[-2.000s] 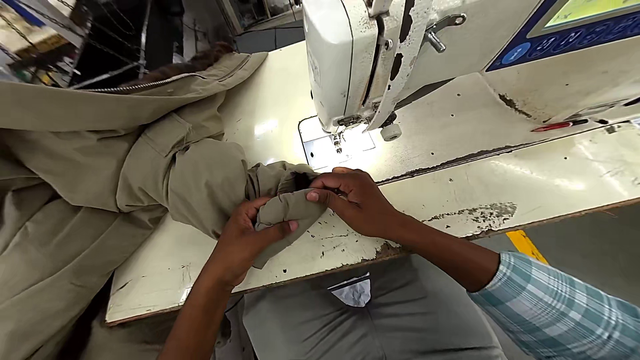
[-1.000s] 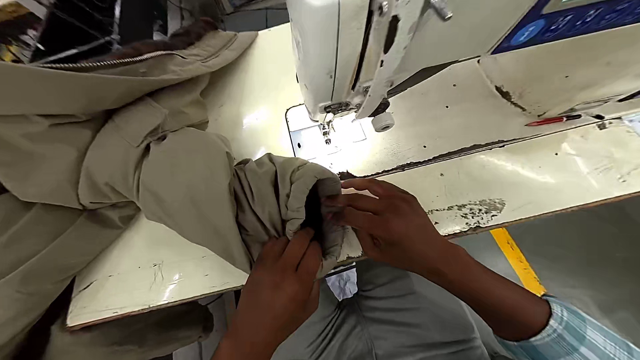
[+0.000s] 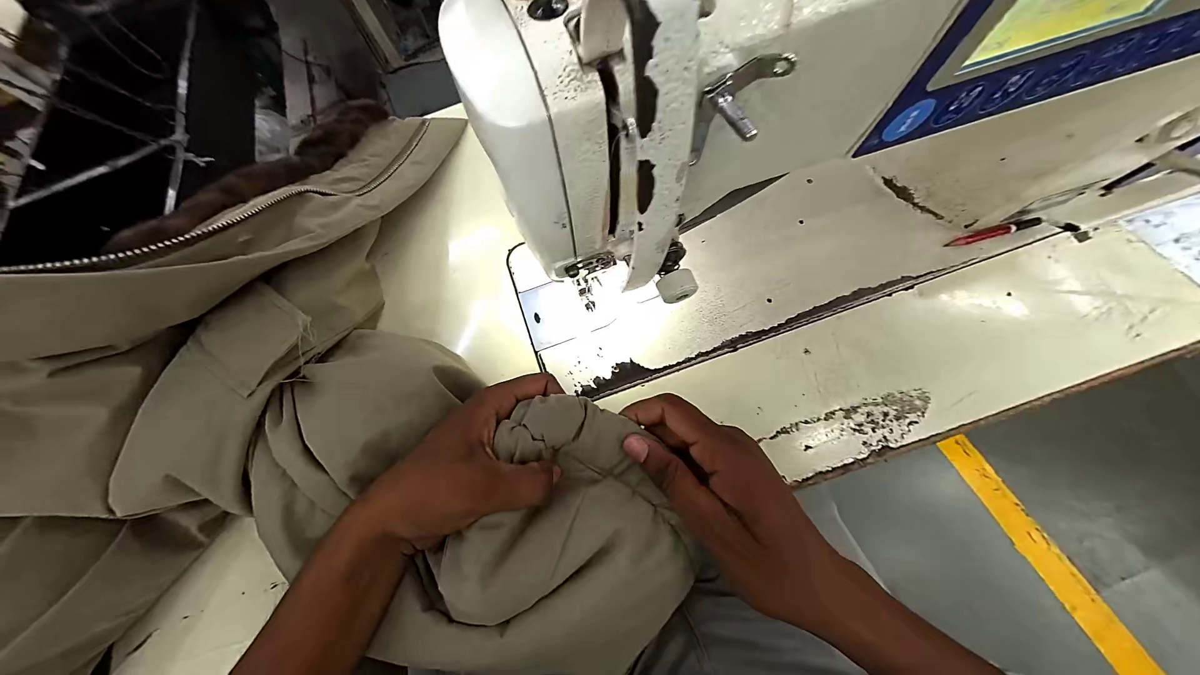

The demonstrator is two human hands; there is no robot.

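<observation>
A khaki jacket [image 3: 366,412] with a metal zipper [image 3: 187,234] and dark brown fur lining lies over the left of the table, its bunched sleeve [image 3: 572,553] hanging at the front edge. My left hand [image 3: 459,469] grips the gathered end of the sleeve, thumb on top. On the right side of the same end, my right hand [image 3: 712,487] pinches the fabric between thumb and fingers. Just beyond both hands stands the white sewing machine head [image 3: 525,122], its lit needle and presser foot [image 3: 588,291] above the needle plate [image 3: 553,314]. No fabric lies under the foot.
A red pen [image 3: 994,232] lies on the worn sewing table [image 3: 975,347] at the right. The machine's control panel [image 3: 1022,84] is at the upper right. A wire rack [image 3: 178,141] stands at the upper left. Yellow tape [image 3: 1050,562] marks the floor.
The dark opening of the sleeve end, visible one second ago, is now turned out of sight, and khaki fabric bulges below the hands. My left hand has moved from below the opening to its left side.
</observation>
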